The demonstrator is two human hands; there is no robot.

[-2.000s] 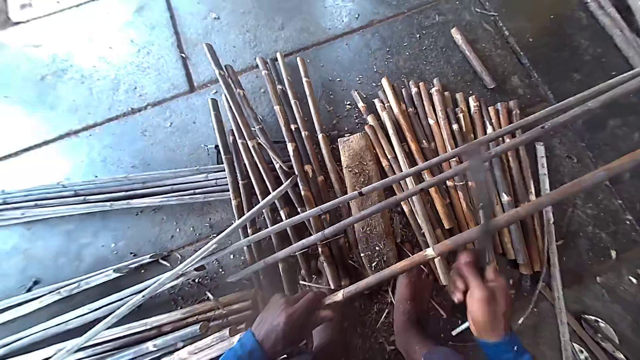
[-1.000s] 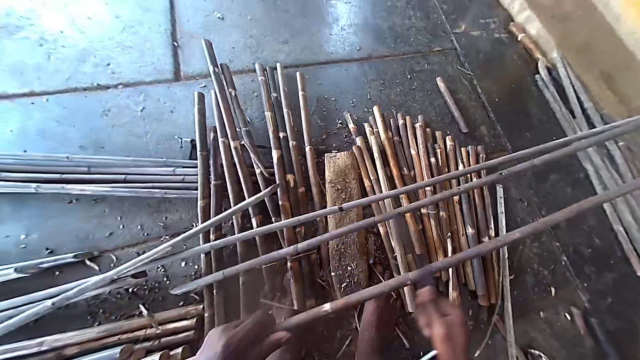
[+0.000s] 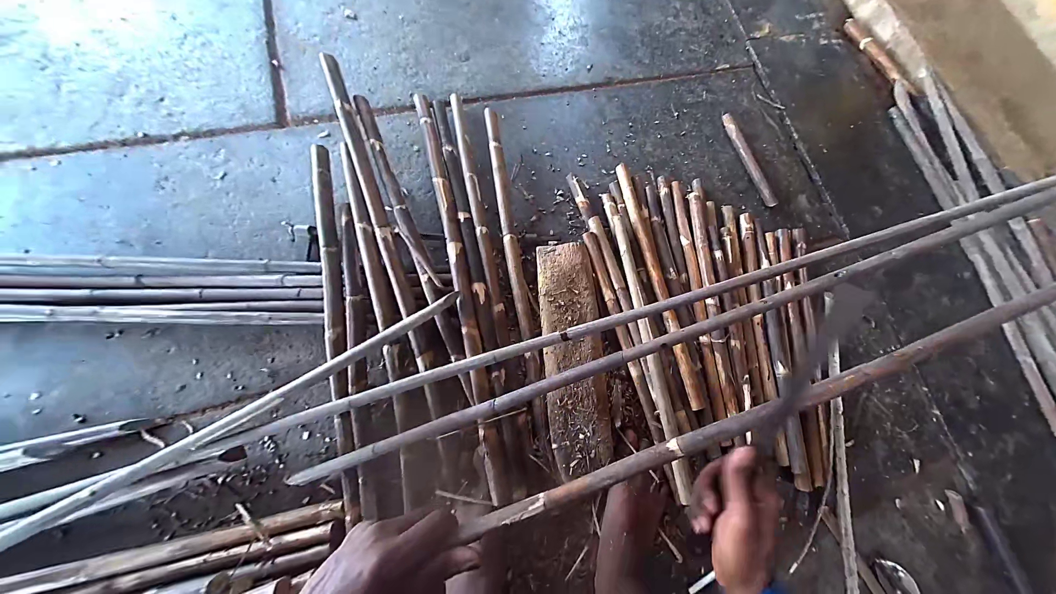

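Note:
My left hand [image 3: 396, 549], at the bottom, is closed around the near end of a long cane pole [image 3: 627, 470] that slants up to the right. My right hand [image 3: 738, 511] grips a tool with a dark, blurred blade [image 3: 813, 363], probably a large knife, which stands up against the pole. Two thinner long canes [image 3: 511, 400] run roughly parallel beyond it. Under them lie a worn wooden block [image 3: 569, 363], longer cane pieces [image 3: 462, 280] on its left and a row of shorter cut pieces [image 3: 701, 272] on its right. The knife's handle is hidden in my fist.
Bundles of long canes lie on the left [image 3: 165, 289] and at the lower left [image 3: 206, 549]. More canes [image 3: 982, 206] lie at the right beside a pale ledge [image 3: 1006, 91]. One short piece [image 3: 749, 159] rests apart on the floor. Shavings are scattered about, and bare feet show near the block.
The view has shifted, bringing the canes on the right into sight. Both hands stay at the same pole. The blade is raised clearer into view than a second ago.

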